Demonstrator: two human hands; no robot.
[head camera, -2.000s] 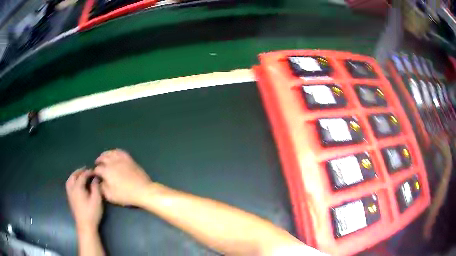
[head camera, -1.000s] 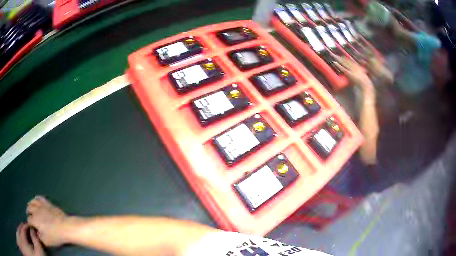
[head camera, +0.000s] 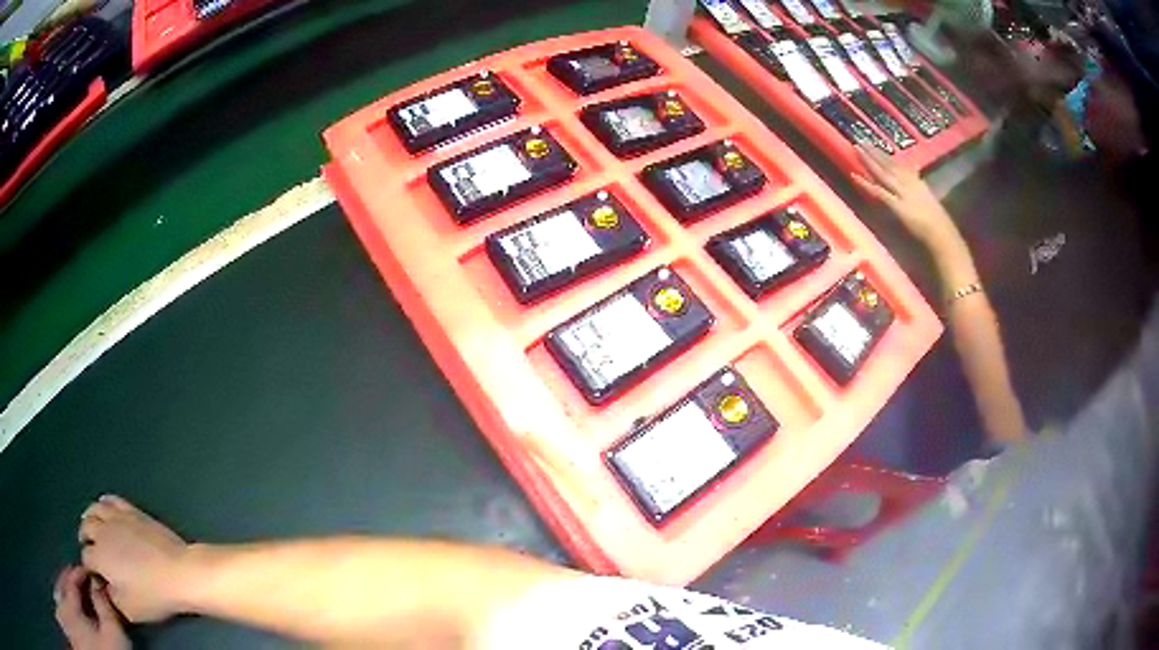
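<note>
A red-orange tray (head camera: 502, 419) with two rows of black handsets (head camera: 629, 333) lies on the dark green mat, right of my hands. The handsets carry white labels and round yellow stickers. My right hand (head camera: 134, 559) is at the lower left, fingers curled, its forearm reaching across the bottom of the view. My left hand (head camera: 87, 612) is close beside it, cut off by the bottom edge. The fingers of both hands meet and hide each other; I cannot tell whether anything is between them. Neither hand touches the tray.
A green conveyor (head camera: 216, 165) with a white edge strip (head camera: 178, 273) runs behind the mat. Another red tray (head camera: 947, 155) holds phone-like devices at the upper right, with another person's hand (head camera: 905, 197) at its edge. Red trays also stand at the upper left. A red stool (head camera: 858, 514) is beyond the tray.
The view has turned right, so the tray appears further left and my hands nearer the lower-left corner. My hands stay together. The other person's arm has come into clearer view.
</note>
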